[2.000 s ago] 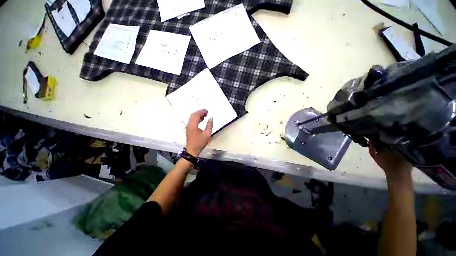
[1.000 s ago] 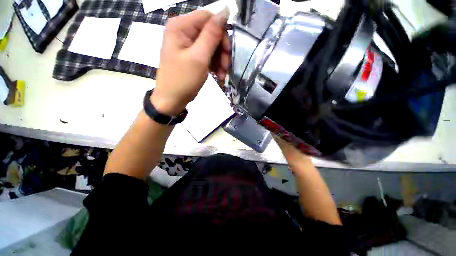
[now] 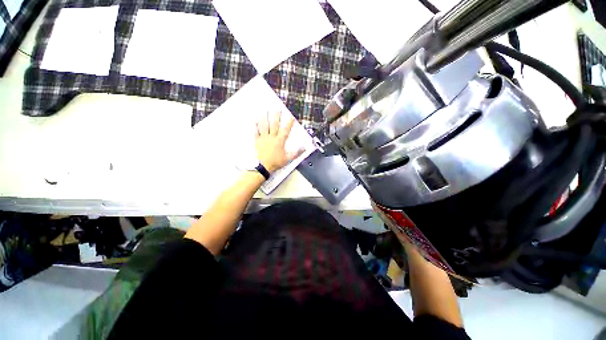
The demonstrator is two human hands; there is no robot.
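Note:
The cloth cutting machine point(image 3: 425, 139) stands right of centre, its silver and black motor body large in view. Its grey base plate point(image 3: 331, 178) shows at the table's front edge, beside the corner of the plaid fabric lay point(image 3: 232, 66). White paper pattern pieces point(image 3: 169, 48) lie on the lay. My left hand point(image 3: 273, 145) lies flat, fingers spread, on the nearest paper piece, just left of the base plate. My right forearm point(image 3: 432, 292) reaches up under the machine; the hand itself is hidden behind the motor body. The blade is hidden too.
The cream table point(image 3: 119, 153) ends at a front edge close to my body. A black cable point(image 3: 541, 66) runs behind the machine. Scraps and a green bundle point(image 3: 126, 272) lie below the edge at left. Another plaid piece point(image 3: 590, 60) is at far right.
The machine has come left to the lay's corner since the first frame. My left hand, raised at the machine a second ago, has come down flat on the paper.

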